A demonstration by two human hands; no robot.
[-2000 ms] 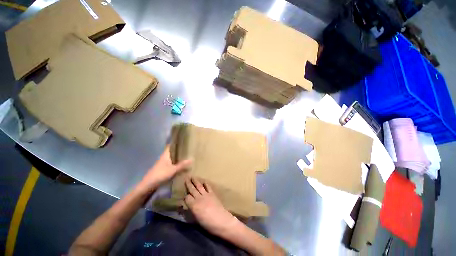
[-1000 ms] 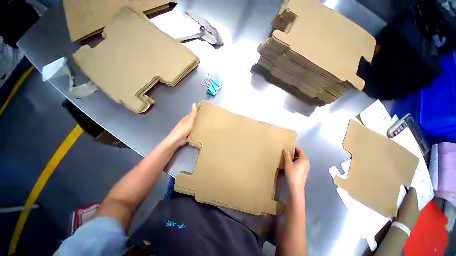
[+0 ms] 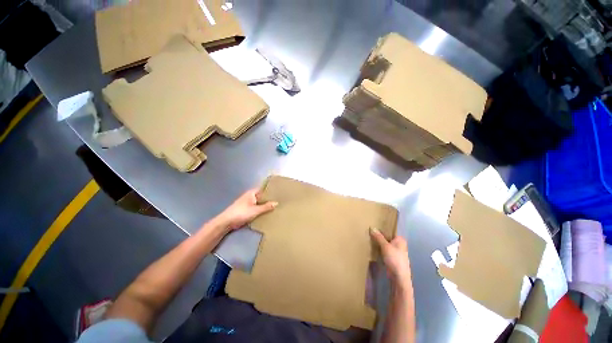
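A stack of notched tan paper pieces lies flat at the table edge in front of me. My left hand grips its upper left corner, thumb on top. My right hand grips its right side near the notch, thumb on top. The fingers under the sheets are hidden, and I cannot tell how many sheets are held. A turquoise binder clip lies on the table beyond the stack.
A tall stack stands far right of centre. A left stack lies by a corrugated cardboard piece and a grey metal tool. Set-aside sheets lie on white papers at right, near a calculator, a rolled kraft paper and a blue bin.
Two seconds ago both hands were at the stack's left part. Now they hold opposite sides. Since one second ago my left thumb has come onto the top, and the view has shifted.
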